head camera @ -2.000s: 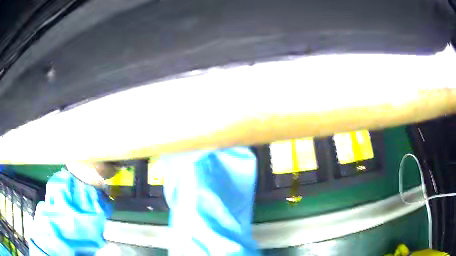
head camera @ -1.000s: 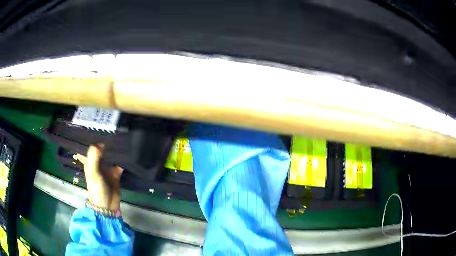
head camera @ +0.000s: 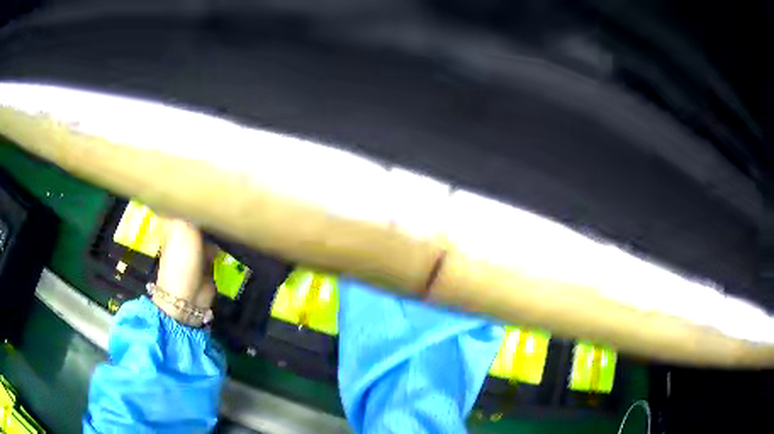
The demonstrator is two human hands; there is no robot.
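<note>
A long black phone foam tray (head camera: 297, 352) lies on the bench, partly hidden by the shelf edge. Yellow-green film-backed flex parts lie on phones in its slots, one at the left end (head camera: 138, 227), one in the middle (head camera: 305, 299) and others at the right (head camera: 519, 354). My left hand (head camera: 184, 261), bare with a bracelet at the wrist, reaches over the left part of the tray; its fingertips are hidden and no grip can be seen. A yellow-green piece (head camera: 229, 274) shows just right of it. My right hand is hidden behind the shelf; only its blue sleeve (head camera: 412, 360) shows.
The white shelf with its cream edge (head camera: 339, 233) crosses the view above the tray. A pale metal strip (head camera: 72, 309) runs along the green mat (head camera: 47, 182). A dark tray (head camera: 21, 246) stands at left, yellow-green pieces (head camera: 13, 411) at lower left, a white cable (head camera: 635, 415) at lower right.
The view has tilted, so the shelf edge slopes down to the right. My left hand has moved up to the shelf edge. Yellow-green film now shows at the left end, where a white label showed before.
</note>
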